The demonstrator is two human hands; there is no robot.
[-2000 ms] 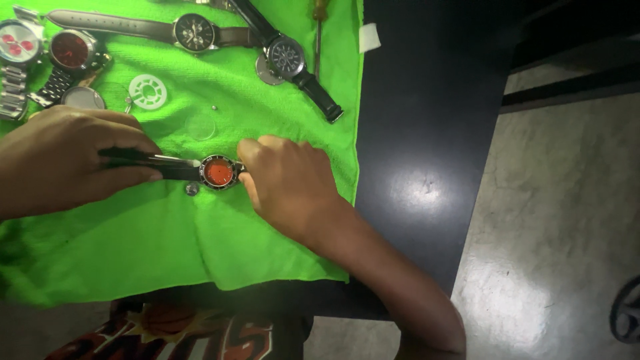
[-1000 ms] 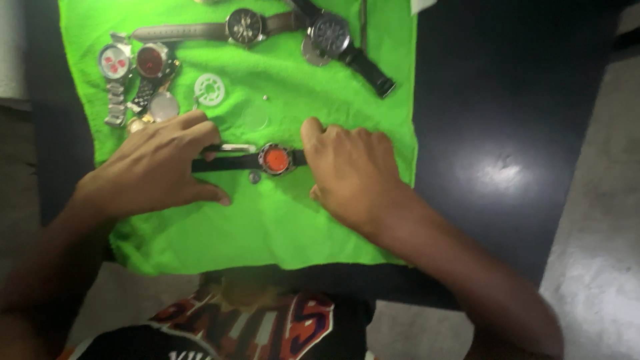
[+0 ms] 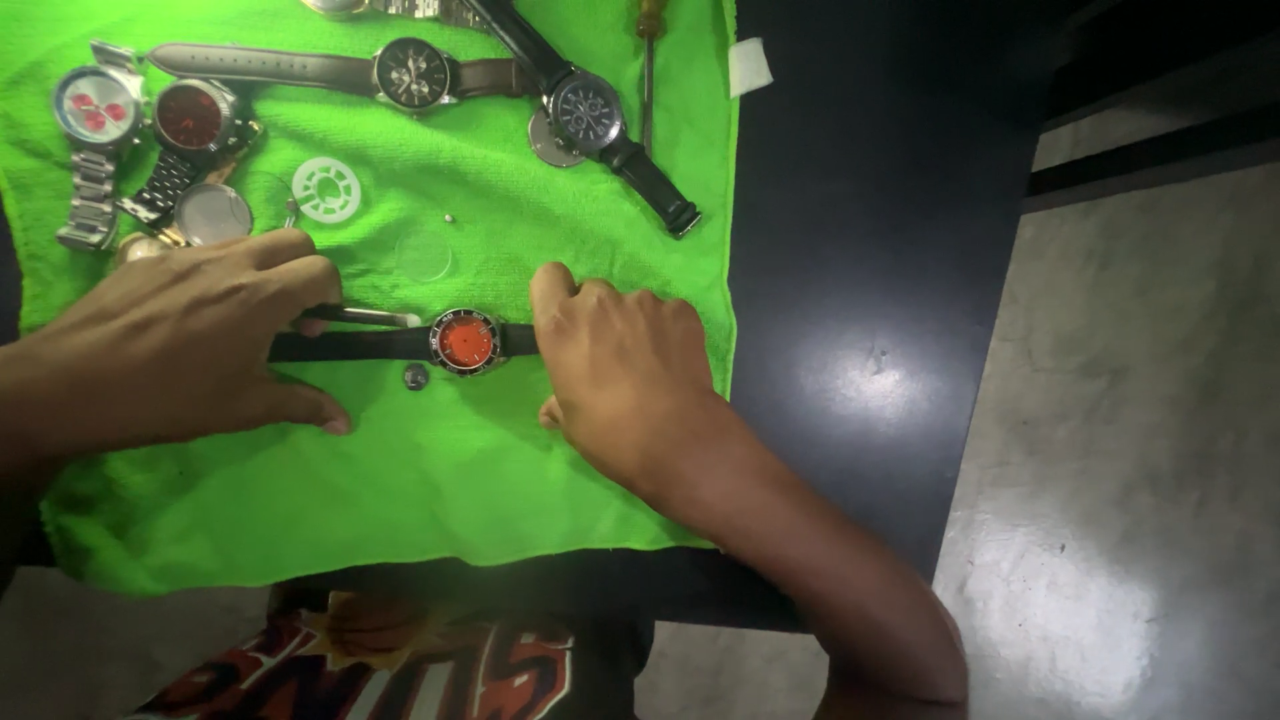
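Observation:
A wristwatch with an orange-red dial (image 3: pixel 466 342) lies face up on a green cloth (image 3: pixel 400 500), its black strap stretched left and right. My left hand (image 3: pixel 200 340) rests over the left part of the strap, thumb spread apart from the fingers. Beside the strap, a slim metal tool (image 3: pixel 365 316) reaches out from under those fingers; whether they grip it is unclear. My right hand (image 3: pixel 630 375) covers the right end of the strap with curled fingers, and its grip is hidden. Just below the watch case sits a small round metal part (image 3: pixel 415 376).
Above lie a brown-strap watch (image 3: pixel 412 75), a black-strap watch (image 3: pixel 587 112), and metal-bracelet watches (image 3: pixel 97 106) at the left. A white plastic ring (image 3: pixel 326 190), a clear disc (image 3: pixel 424 257) and a screwdriver (image 3: pixel 649 80) are on the cloth, which covers part of a black table (image 3: pixel 850 250).
My left hand, closed around the strap and tool two seconds ago, has loosened, with its thumb now apart from the strap. The view has shifted back and forth.

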